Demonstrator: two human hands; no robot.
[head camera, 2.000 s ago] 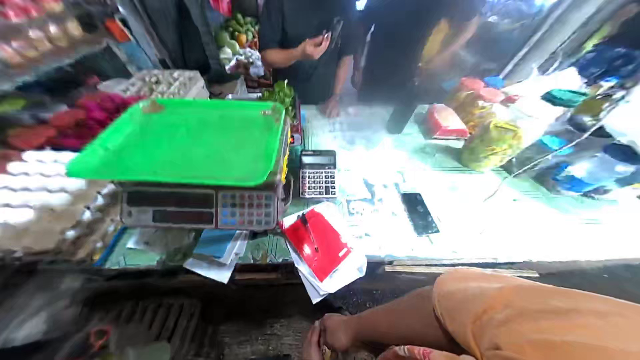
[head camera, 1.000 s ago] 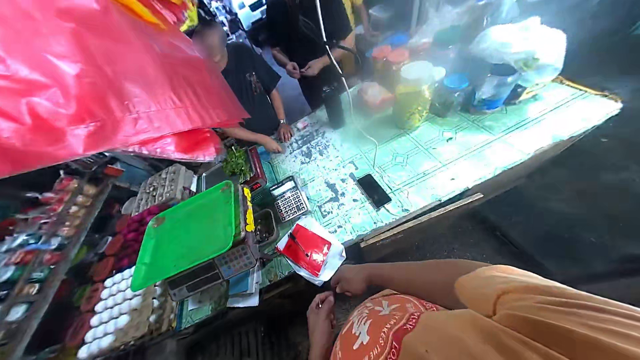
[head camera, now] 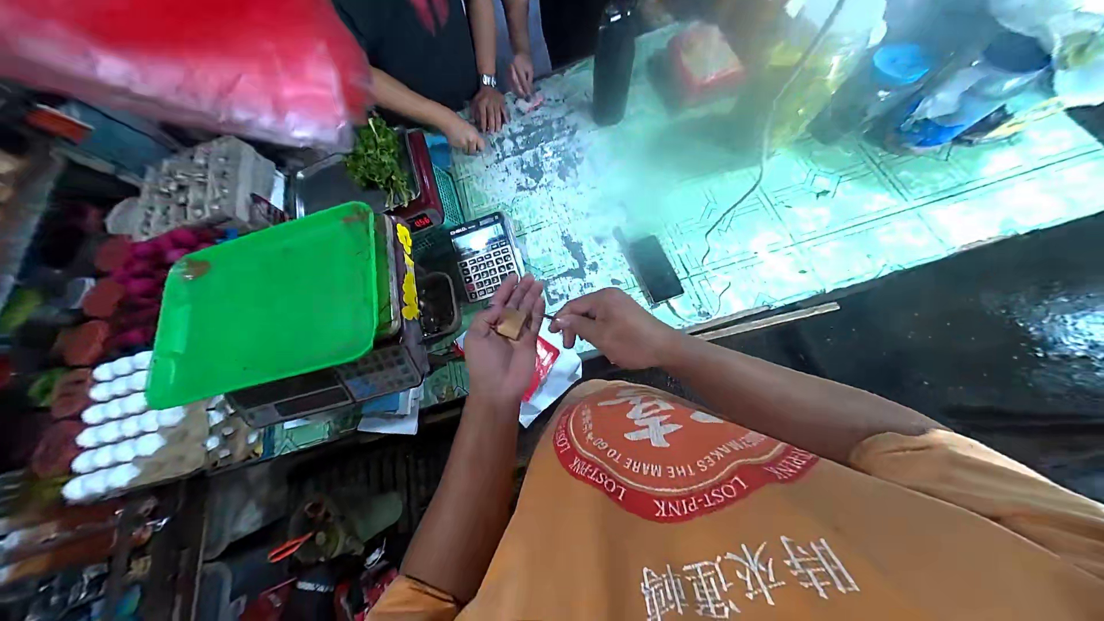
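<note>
My left hand (head camera: pixel 504 345) is palm up above the counter's near edge, fingers extended, with a small tan square piece (head camera: pixel 511 324) lying on it. Just right of it, my right hand (head camera: pixel 608 326) pinches a thin dark object (head camera: pixel 549 316), too small to identify. A red item (head camera: pixel 541 366) and white paper (head camera: pixel 561 379) show partly behind my hands. Beyond my left fingers lies a desk calculator (head camera: pixel 487 257). A dark smartphone (head camera: pixel 653 269) rests on the counter to the right. At left, a green plastic tray (head camera: pixel 272 302) sits on a digital scale (head camera: pixel 323 392).
Egg trays (head camera: pixel 121 427) stand at the left, and red plastic (head camera: pixel 190 69) hangs above. Leafy greens (head camera: pixel 379 159) lie by a second scale (head camera: pixel 423 185). Across the counter are people's hands (head camera: pixel 466 134), a black bottle (head camera: pixel 613 65) and a red-and-white package (head camera: pixel 705 59).
My hands have risen from near my body to the counter's edge. The left has turned palm up, showing the tan piece. The hanging red plastic was not in view two seconds ago. The view has shifted.
</note>
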